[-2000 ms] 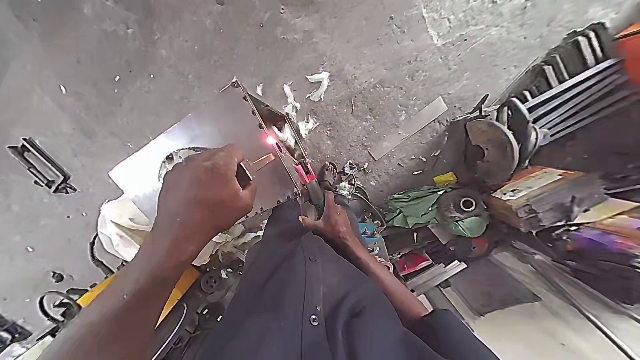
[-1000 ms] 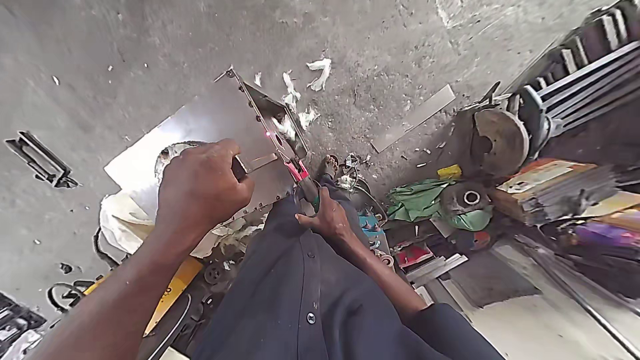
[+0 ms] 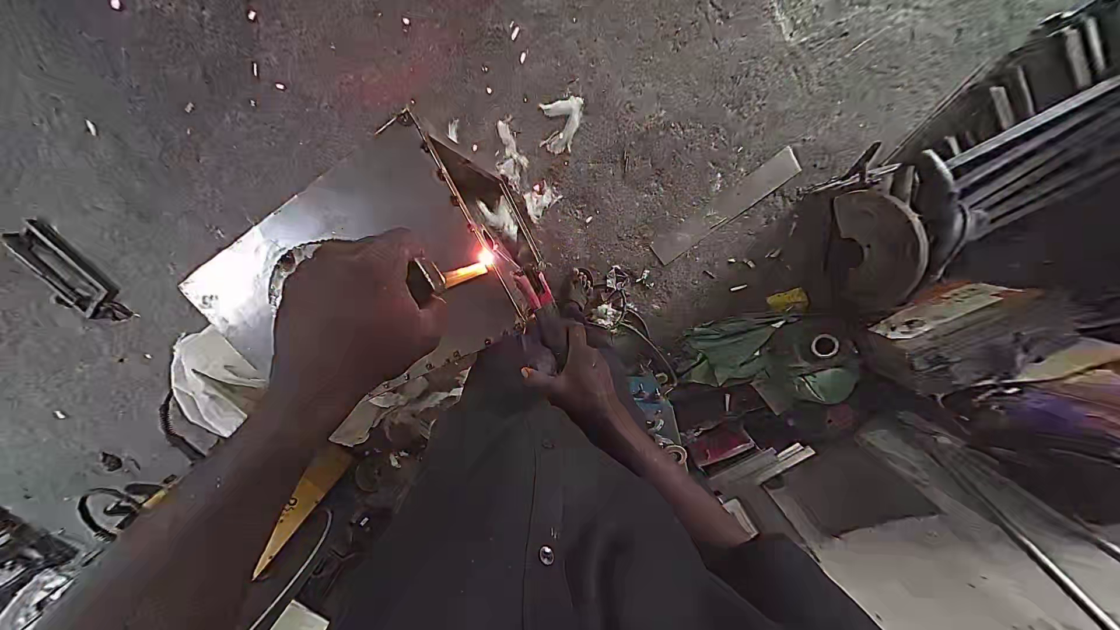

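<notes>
My left hand is closed around a dark handle or block, from which a flat metal strip points right. The strip's tip meets the edge of a sheet-metal panel at a bright glowing spot. Below that spot, my right hand grips a dark tool with red parts, held against the edge; its exact kind is unclear. Small dark marks run along the panel's edges, and a second metal edge stands beside it on the right. My left hand covers part of a round opening in the panel.
On the concrete floor lie white scraps, a flat metal strip and a dark metal piece at far left. To the right are a worn disc, metal bars, green cloth and stacked material.
The bright glow, not seen one second ago, shows at the panel edge again, with specks scattered above. The strip in my left hand now reaches the glowing spot. My right hand keeps its hold.
</notes>
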